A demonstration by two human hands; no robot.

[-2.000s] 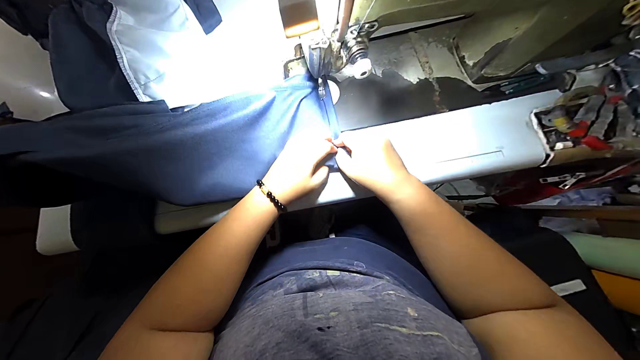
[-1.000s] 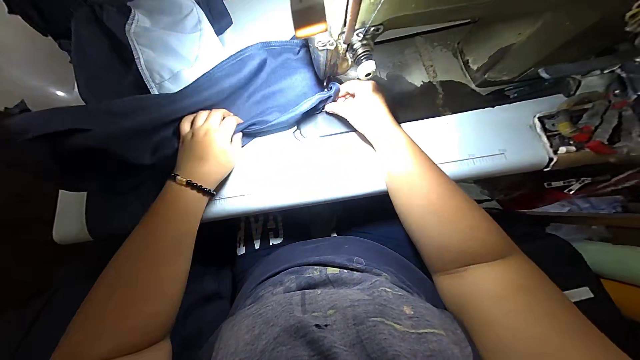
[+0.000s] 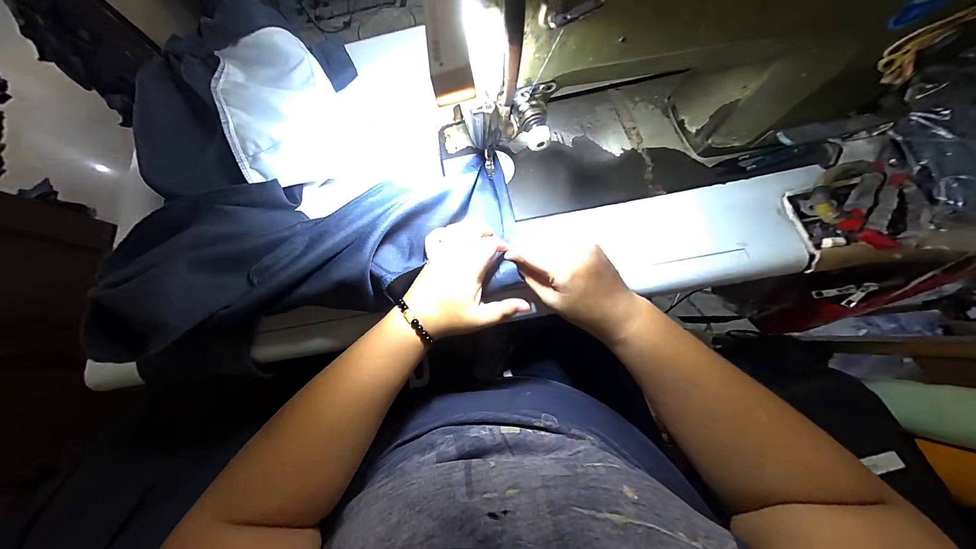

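Navy blue fabric (image 3: 335, 244) lies across the white table and runs up under the presser foot (image 3: 489, 160) of a sewing machine (image 3: 625, 46). My left hand (image 3: 457, 282), with a dark beaded bracelet at the wrist, rests on the fabric in front of the foot, its fingers on the cloth and its thumb apart. My right hand (image 3: 579, 290) pinches the fabric's right edge close beside the left fingertips. Between the hands and the foot the cloth is drawn into folds. A bright lamp washes out part of the cloth and the left fingers.
White fabric with a stitched edge (image 3: 267, 91) lies bunched with dark cloth at the upper left. A recess in the table's right end holds small red and metal items (image 3: 858, 221). Dark tools (image 3: 778, 156) lie behind it. The table's front edge (image 3: 671, 286) runs just before my body.
My left hand has moved right from the cloth's left part to beside my right hand. My right hand has come back from the presser foot toward the table's front edge.
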